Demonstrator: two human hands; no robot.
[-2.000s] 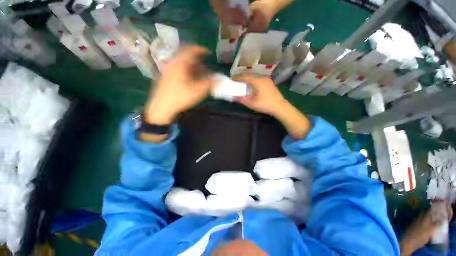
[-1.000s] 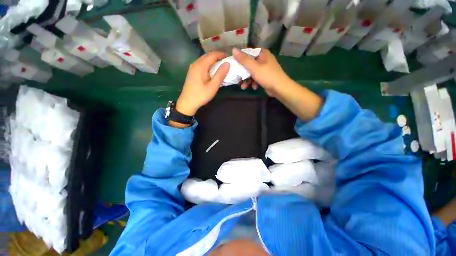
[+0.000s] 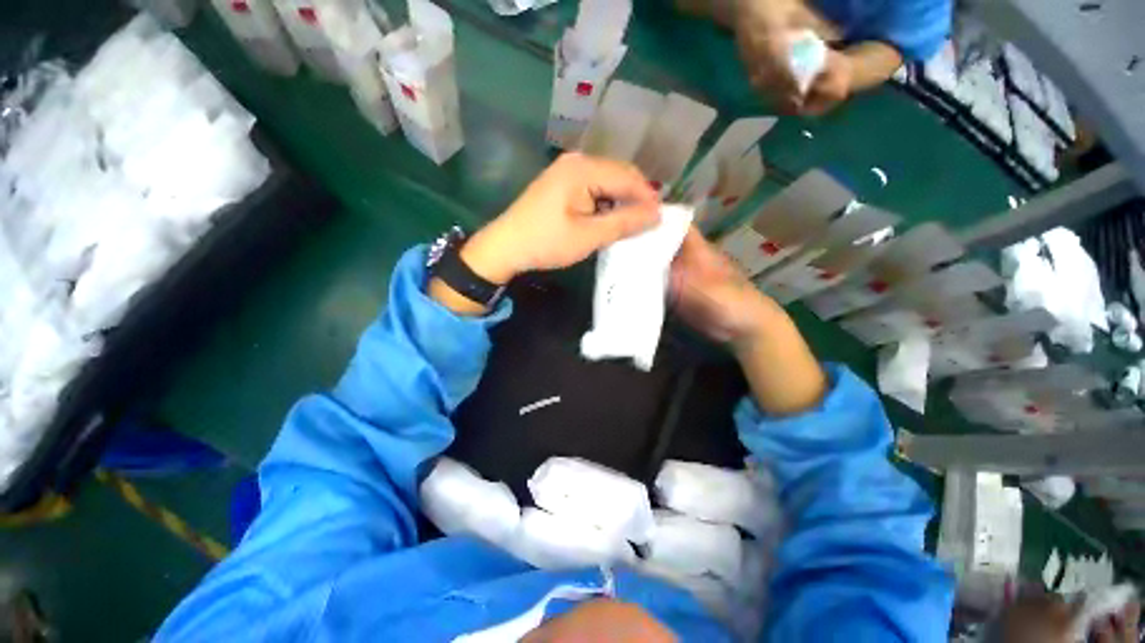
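My left hand (image 3: 565,224) grips the top of a white wrapping (image 3: 632,295) between thumb and fingers. The wrapping hangs down over the black tray (image 3: 578,377), flatter than the bundles. My right hand (image 3: 718,291) is at its right side, partly behind it, and seems to touch its edge; its fingertips are hidden. Several white wrapped products (image 3: 588,497) lie in rows at the tray's near edge, against my body.
Open white cartons (image 3: 421,94) stand in a row beyond the tray, continuing to the right (image 3: 804,226). A supply tray heaped with white bundles (image 3: 113,226) is at left. A grey metal bar (image 3: 1030,450) crosses at right. Another person's hands (image 3: 791,57) hold something white at the top.
The white item was bunched between both hands a second ago; now it hangs lengthwise from my left hand. My right hand has moved down to its side. The view has turned.
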